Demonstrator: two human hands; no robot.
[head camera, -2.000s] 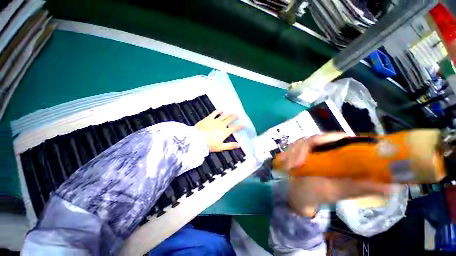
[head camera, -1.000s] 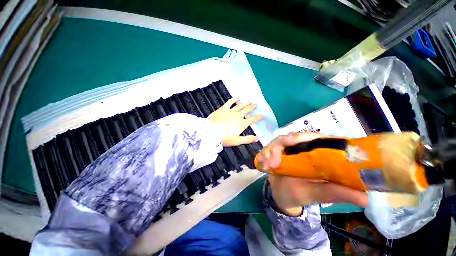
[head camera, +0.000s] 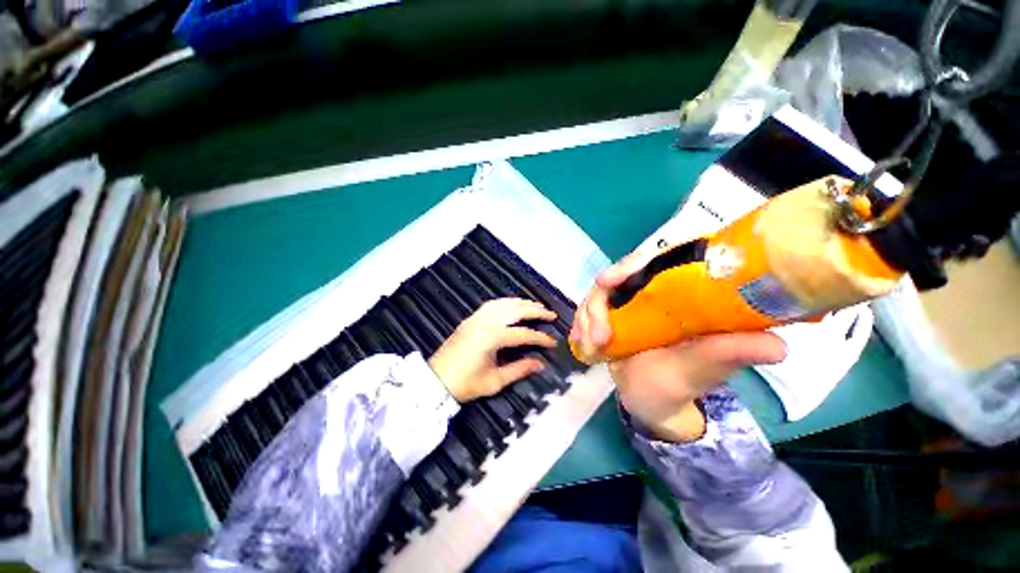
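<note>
Long black plastic strips (head camera: 425, 302) lie side by side in a row on a white foam sheet (head camera: 336, 313). My left hand (head camera: 492, 349) rests on the strips near the right end of the row, fingers apart, palm down. My right hand (head camera: 660, 364) is closed around an orange electric screwdriver (head camera: 716, 293) with a black grip strip. The screwdriver's narrow end points down-left at the right end of the strips; its back end hangs from a metal ring. Its bit tip and any screw are hidden.
A white screw feeder (head camera: 716, 202) with a dark top stands right of the strips, partly behind the screwdriver. Stacked sheets with black strips (head camera: 112, 369) stand at left. A clear plastic bag (head camera: 962, 392) is at far right. A taped post (head camera: 744, 73) and blue crate (head camera: 235, 22) are behind.
The view has swung left, showing more of the stack. The screwdriver now tilts down-left with its tip at the last strips. My left hand's fingers are more curled over the strips.
</note>
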